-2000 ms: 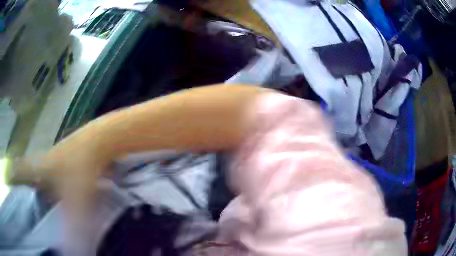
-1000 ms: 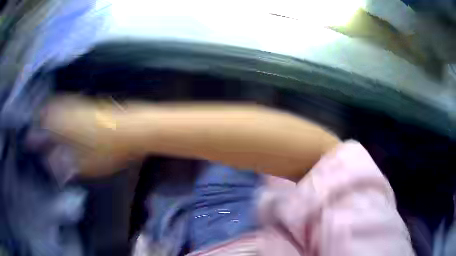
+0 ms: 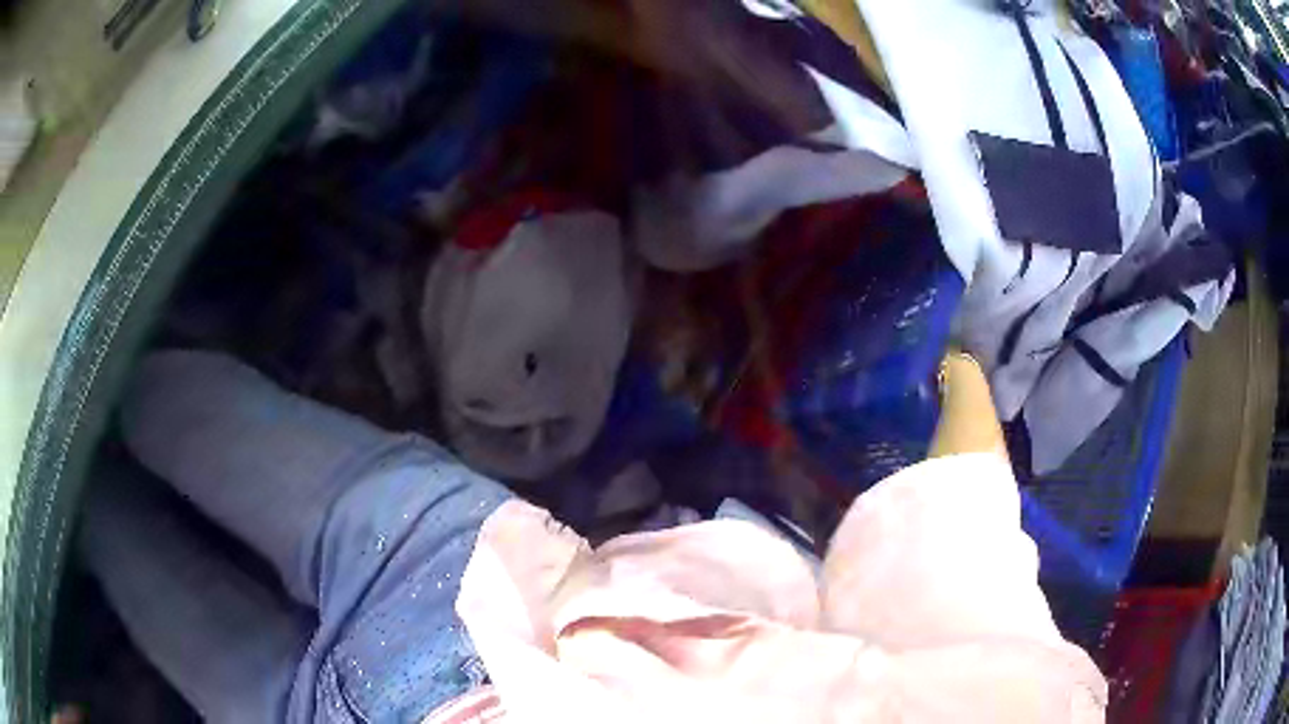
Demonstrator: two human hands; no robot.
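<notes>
A pale grey garment with dark bands and a dark rectangular patch hangs over the blue mesh crate at the right. My right forearm shows below its pink sleeve, close to the garment's lower left edge. My right hand itself is not visible, so any hold on the cloth cannot be seen. My left hand is not identifiable in the picture.
The machine table's green ruled edge curves down the left side. My legs in blue jeans are below it. Pale cloth lies low in the dark middle. A red crate stands at lower right.
The view has swung from the table front back to the right side. My bare forearm, before stretched leftward across the picture, is now drawn back beside the hanging garment.
</notes>
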